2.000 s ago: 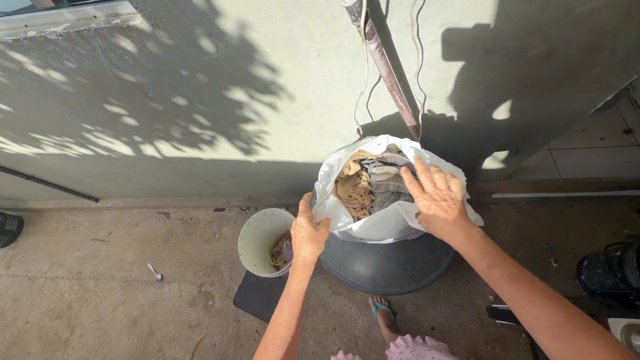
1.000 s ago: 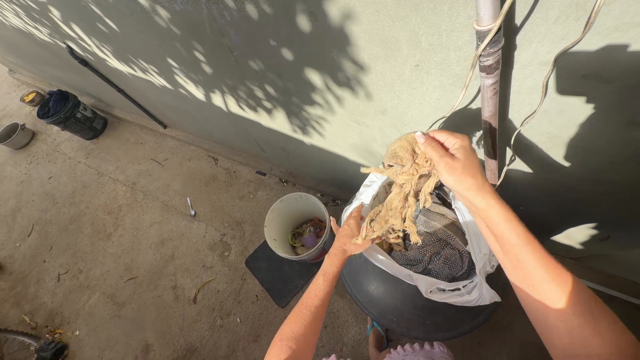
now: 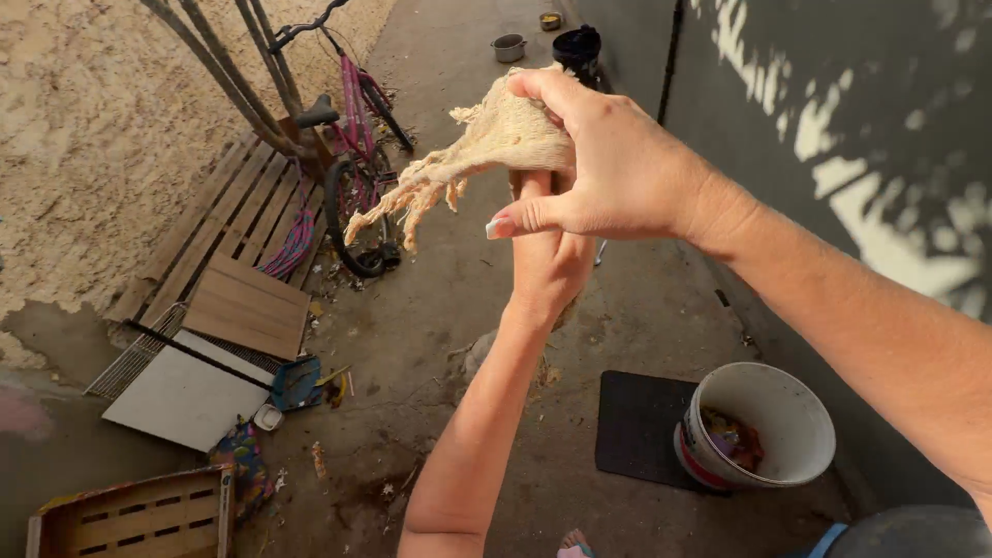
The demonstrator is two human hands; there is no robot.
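A frayed beige cloth (image 3: 504, 139) is stretched between my two hands, its ragged strands hanging down to the left. My right hand (image 3: 612, 155) grips its upper right edge, with the thumb apart from the cloth. Behind and below it is my left hand (image 3: 546, 248), raised against the cloth; its fingers are largely hidden by the cloth and the right hand, so its hold cannot be made out. A white bucket (image 3: 814, 434) with scraps inside stands at the lower right, partly over a black mat (image 3: 639, 426).
A pink bicycle (image 3: 353, 116) leans by thin trunks and a wooden pallet (image 3: 201, 225) at the left. Boards, a blue dustpan (image 3: 297, 384) and a wooden crate (image 3: 132, 515) lie lower left. A black bucket (image 3: 577, 50) and metal pot (image 3: 508, 48) stand ahead; a wall runs along the right.
One second ago the beige cloth was just above the white bag; now both hands hold it up away from the bag. The view has swung left, and the bag is out of sight.
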